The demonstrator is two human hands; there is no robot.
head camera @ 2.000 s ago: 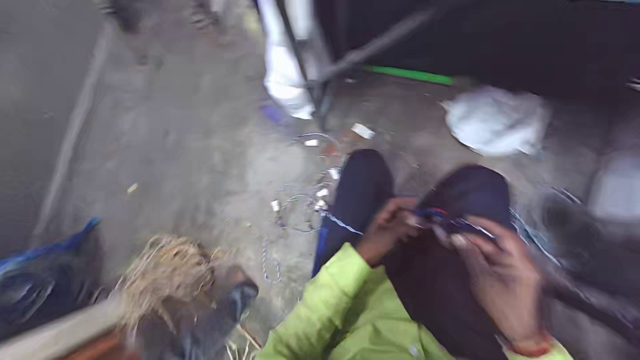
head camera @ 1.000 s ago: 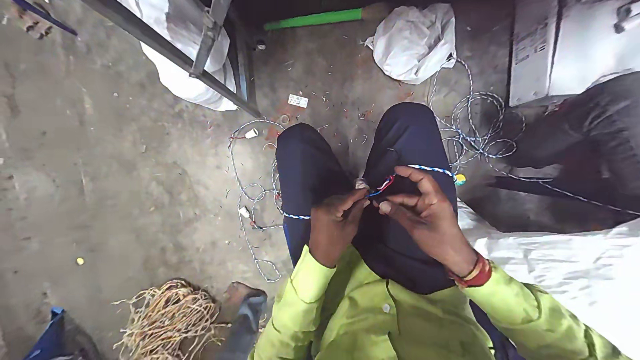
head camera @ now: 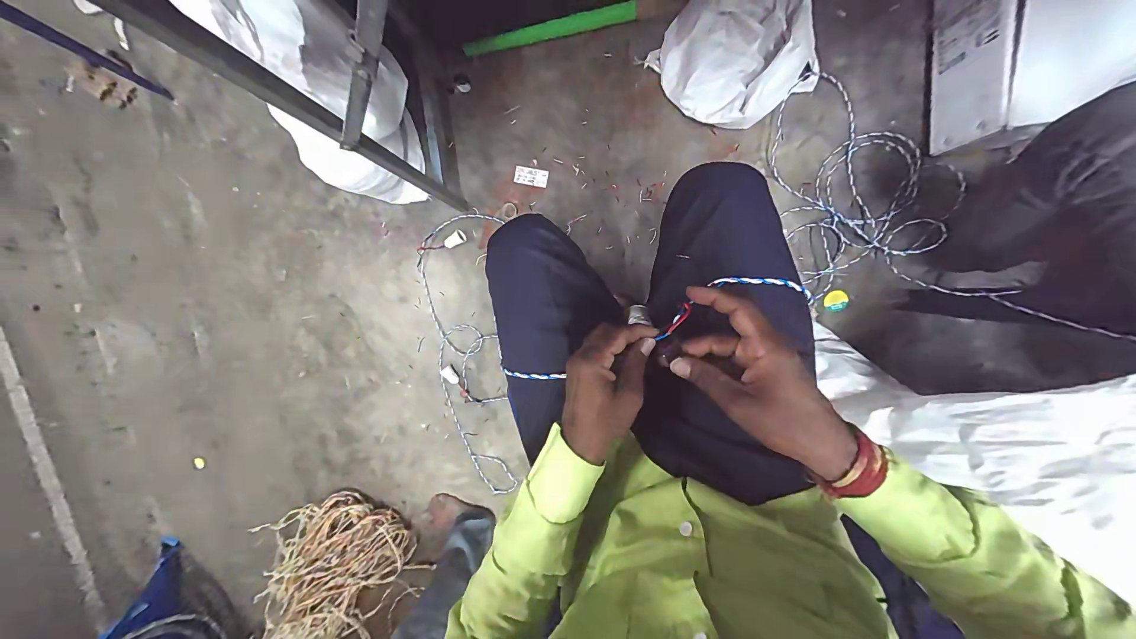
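Note:
My left hand pinches a small joint of red and blue wires between thumb and fingertips, above my lap. A blue-and-white twisted wire runs from it across my left thigh. My right hand is beside the joint, fingers spread and bent; the raised index finger is by the red wire, and the thumb is near a small dark piece whose hold is unclear. Another length of twisted wire crosses my right knee. A small whitish cylindrical piece shows just above my left fingertips.
Loose twisted wire with white fittings lies on the floor at left, and a tangled coil at right. Around stand a metal frame, a white sack, a fibre bundle, a white sheet and another person's foot.
My right hand's fingers have spread a little from the wire joint, while my left hand keeps its pinch. The view has shifted and steadied since the blurred earliest frame.

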